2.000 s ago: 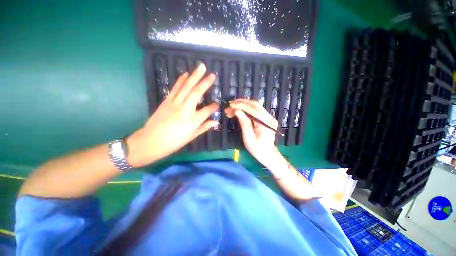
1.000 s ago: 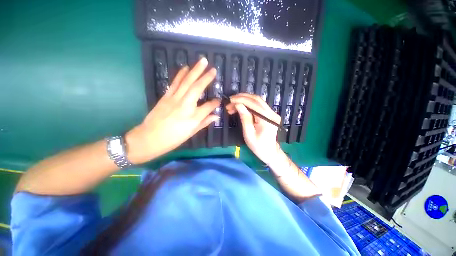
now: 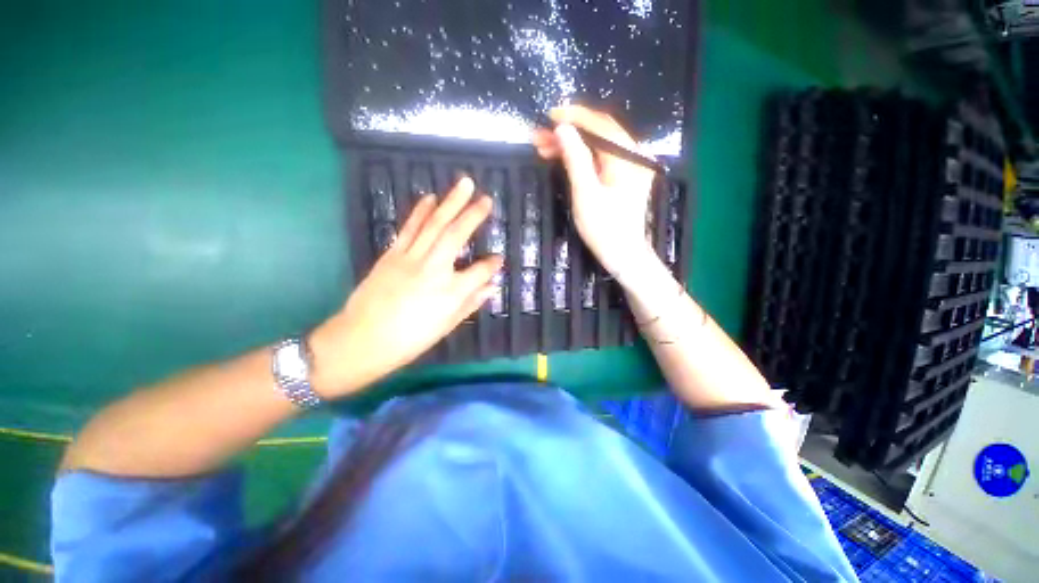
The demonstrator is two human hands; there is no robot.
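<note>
My right hand (image 3: 610, 188) holds the thin dark tweezers (image 3: 621, 149) over the near edge of the flat black parts tray (image 3: 337, 68). White specks, small loose parts (image 3: 479, 123), are scattered in that tray with a dense band near its front edge. My left hand (image 3: 416, 285) rests with spread fingers on the ribbed black component tray (image 3: 356, 228), covering some columns. Shiny workpieces (image 3: 529, 253) sit in rows in its pockets. The tweezers' tip is too small to tell whether it grips a part.
Tall stacked black trays (image 3: 849, 262) stand at the right. A yellow tape strip (image 3: 542, 367) lies at the component tray's near edge. A blue crate (image 3: 883, 535) is at lower right, beside a pale box (image 3: 980, 478). Green mat (image 3: 171, 228) lies at the left.
My right hand has moved away from the component tray's pockets, forward to the parts tray, with the tweezers. My left hand stays on the component tray. The camera view has shifted slightly.
</note>
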